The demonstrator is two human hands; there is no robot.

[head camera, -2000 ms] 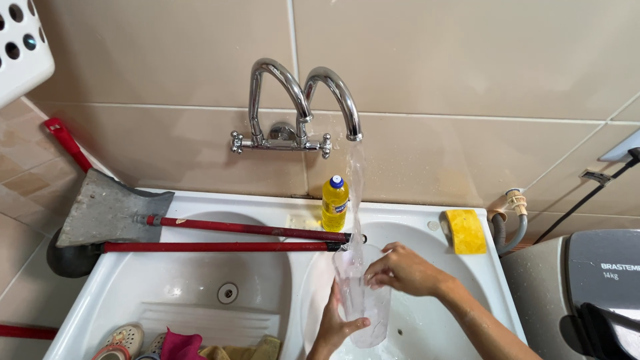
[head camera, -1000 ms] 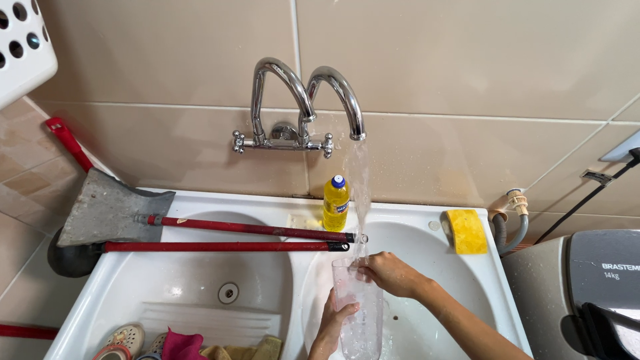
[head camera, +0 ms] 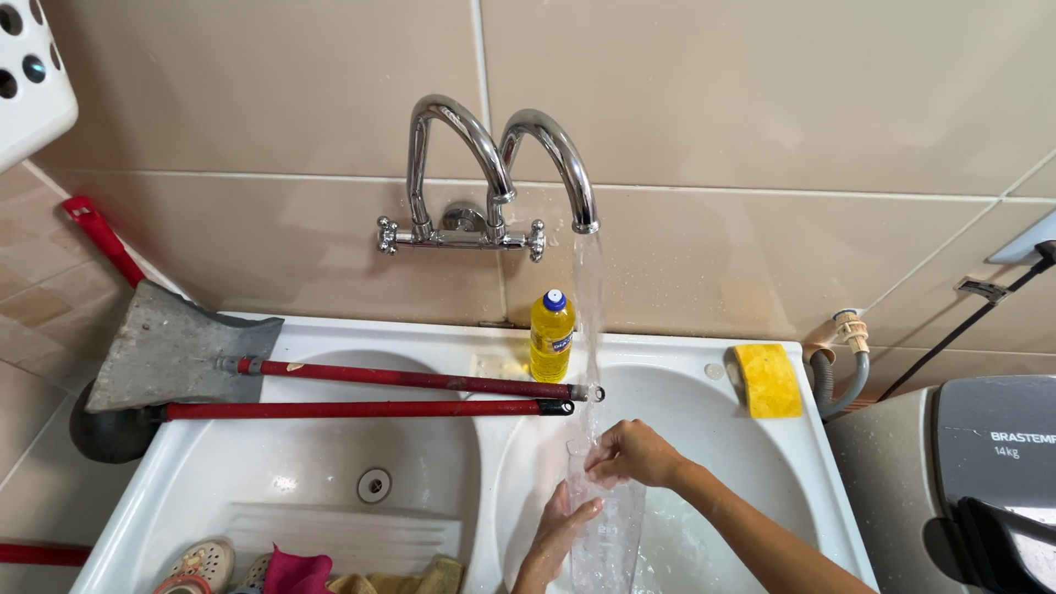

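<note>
Water runs from the right spout of a chrome double faucet [head camera: 551, 132] into the right basin [head camera: 726, 462] of a white double sink. Under the stream is a clear plastic container [head camera: 606, 528], tilted, its lower part cut off by the frame. My left hand [head camera: 561, 528] holds it from the left side. My right hand [head camera: 631, 454] is at its upper rim, fingers curled in the water; whether they grip the rim is unclear. A bottle of yellow dish soap [head camera: 552, 338] with a blue cap stands behind the basin. A yellow sponge [head camera: 767, 381] lies on the right ledge.
Across the left basin lie a red-handled metal dustpan [head camera: 181, 346] and a black rubber plunger [head camera: 111, 425] with a red handle. Clog shoes [head camera: 202, 565] and cloths [head camera: 297, 571] are at its front. A washing machine [head camera: 907, 462] stands right, a perforated white basket [head camera: 37, 99] upper left.
My right hand has moved from over the container, first to its rim under the stream, and its fingers are now more curled. The container sits lower in the basin than two seconds ago.
</note>
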